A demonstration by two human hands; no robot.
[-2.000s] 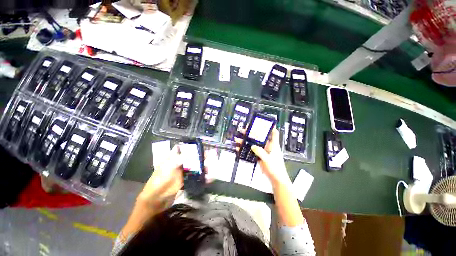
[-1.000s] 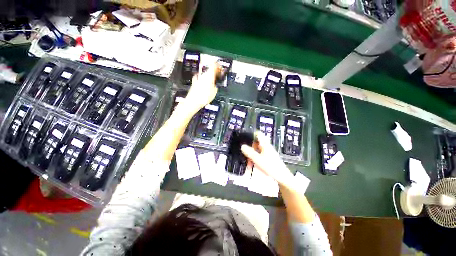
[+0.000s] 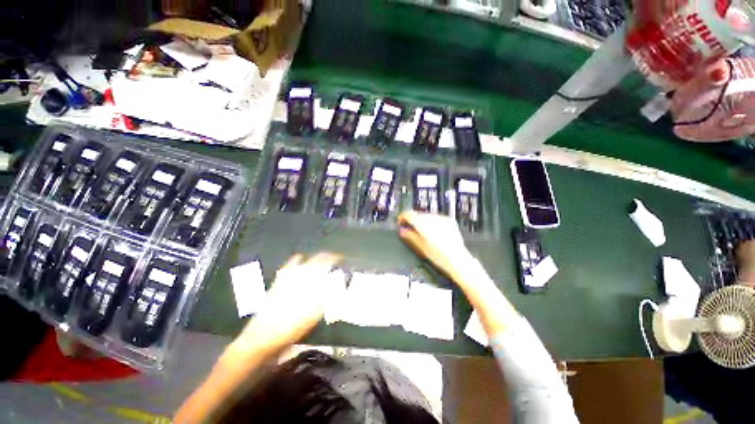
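Note:
Black feature phones [image 3: 381, 192] stand in two rows in a clear blister tray [image 3: 488, 224] in front of me. My left hand [image 3: 290, 296] is palm down at the left part of a row of flat white pieces [image 3: 378, 299]; its fingers are blurred and I cannot tell if they hold a piece. My right hand [image 3: 432, 238] is at the tray's front edge with curled fingers; its fingertips are partly hidden and no phone shows in it. One loose white piece [image 3: 247, 288] lies left of my left hand.
A second filled blister tray [image 3: 186, 286] lies tilted at the left. Right of the near tray lie a smartphone [image 3: 535, 192] and a single black handset [image 3: 527, 252] with a white piece on it. A cream fan [image 3: 727, 325] is at right, a metal post [image 3: 571, 91] behind, papers [image 3: 186, 103] back left.
The phones that both hands held are gone from them, and the tray's back row shows more phones. My left hand has come back from the tray's back row to the white pieces.

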